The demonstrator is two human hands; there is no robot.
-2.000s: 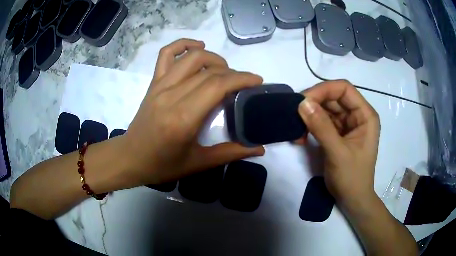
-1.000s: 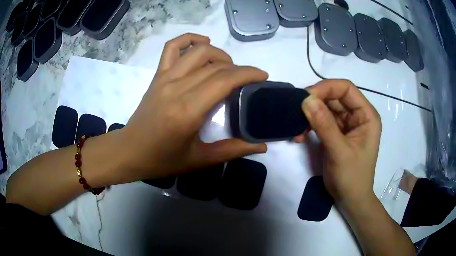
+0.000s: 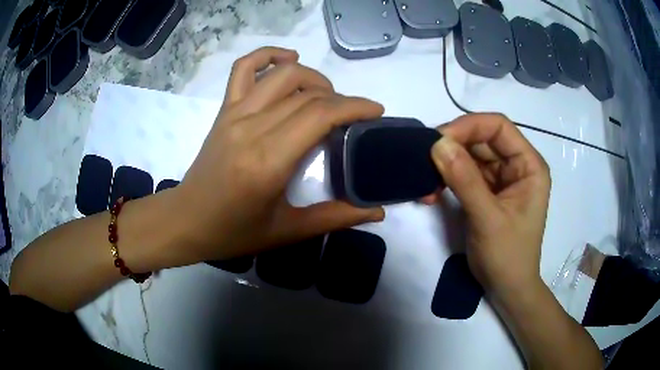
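My left hand grips a grey housing between thumb above-left and fingers, its face turned towards me. A black pad lies over that face, its right end past the housing's edge. My right hand pinches that right end between thumb and fingers. The housing's right edge is hidden behind the pad. More black pads lie on a white backing sheet, one below the held housing and one left of my right wrist. My left forearm covers part of the row.
Bare grey housings stand in a row at the top right. Padded housings are grouped at the top left. A dark cloth or pouch lies at the lower right beside a small brown piece. Clear film runs along the right edge.
Both hands keep their hold on the housing and pad with only slight shifts. The whole view has moved a little. Nothing has been let go.
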